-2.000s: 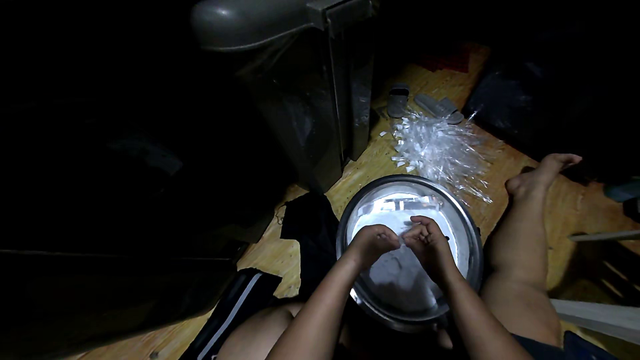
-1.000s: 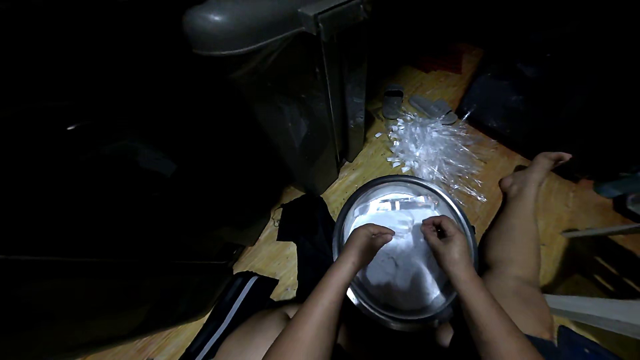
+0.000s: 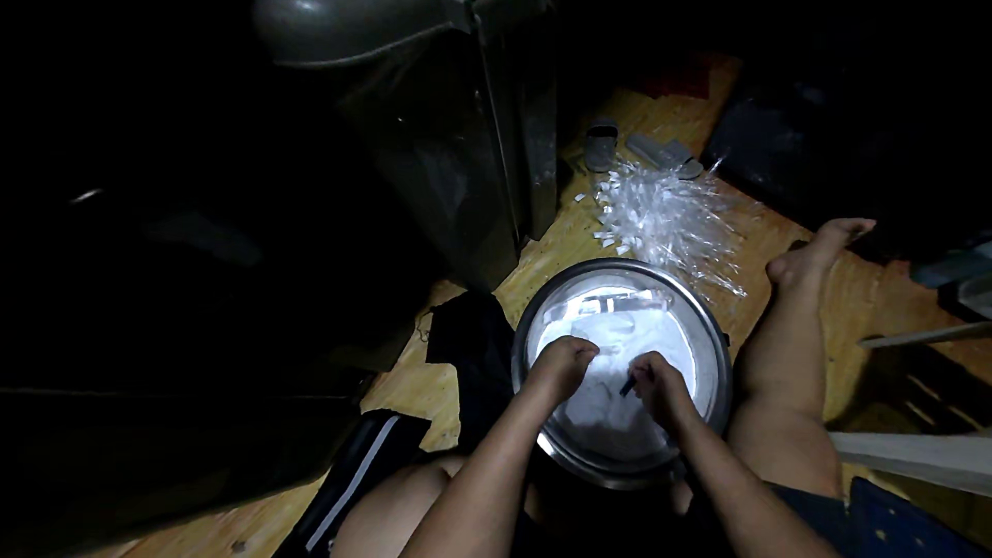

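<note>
A round metal basin (image 3: 717, 349) stands between my legs, with white material (image 3: 612, 403) in its bottom, perhaps powder. Over its left half is my left hand (image 3: 564, 368), thumb and fingertips pinched together on what looks like a thin clear strip. To the right, my right hand (image 3: 657, 384) has curled fingers around a small dark object (image 3: 628, 385) that points down and left. A clear plastic piece (image 3: 651, 301) lies at the far side inside the basin. Beyond the rim, a pile of clear plastic strips with white ends (image 3: 659, 213) is spread on the floor.
Grey slippers (image 3: 601, 146) lie past the pile on the wooden floor. A tall grey plastic container (image 3: 465, 170) rises at upper left. Dark cloth (image 3: 473, 349) lies left of the basin. My bare leg (image 3: 790, 364) extends along its right side, near a pale bar (image 3: 914, 457).
My hands were close together two seconds ago and are now apart over the basin. The dark object shows plainly at my right hand now.
</note>
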